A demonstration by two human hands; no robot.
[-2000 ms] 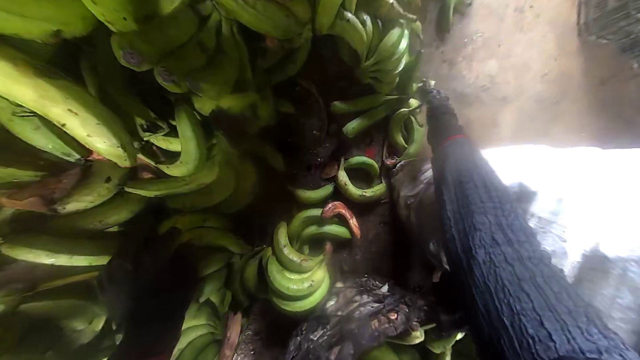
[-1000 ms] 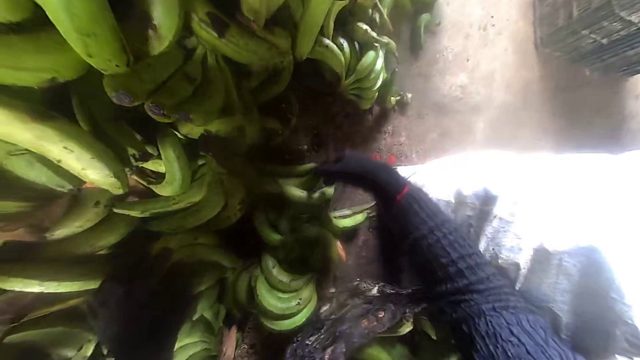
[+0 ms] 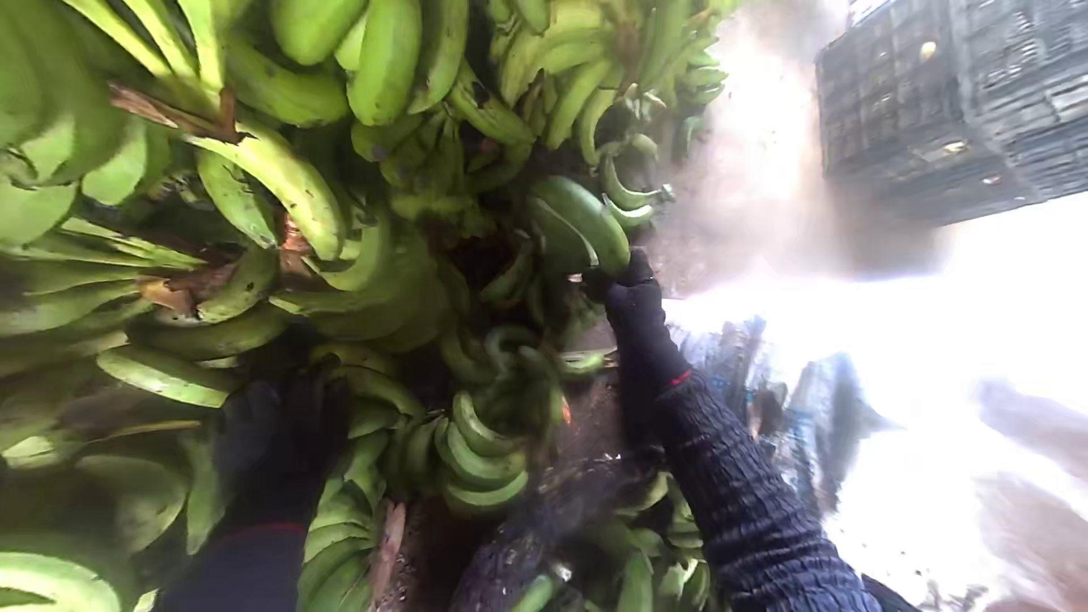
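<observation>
My right hand (image 3: 629, 285), in a black glove with a red cuff edge, has its fingers closed on the end of a green plantain (image 3: 582, 217), with a second fruit beside it. My left hand (image 3: 285, 416), gloved and in deep shadow, lies against the plantain pile at lower left; its fingers are too dark to read. Between the hands sits a small hand of curved green plantains (image 3: 484, 455). Large bunches of green plantains (image 3: 382, 64) fill the left and top, some with cut brown stems (image 3: 174, 293).
Black plastic crates (image 3: 952, 110) stand at upper right on the bare floor (image 3: 722, 187). Crumpled, glaring plastic sheeting (image 3: 799, 408) lies right of my right forearm. Several more plantains (image 3: 637, 578) lie at the bottom, beside dark crumpled material (image 3: 544, 527).
One second ago my right hand was among small plantains lower in the heap; it is now higher and holds a green plantain. More of the crates shows.
</observation>
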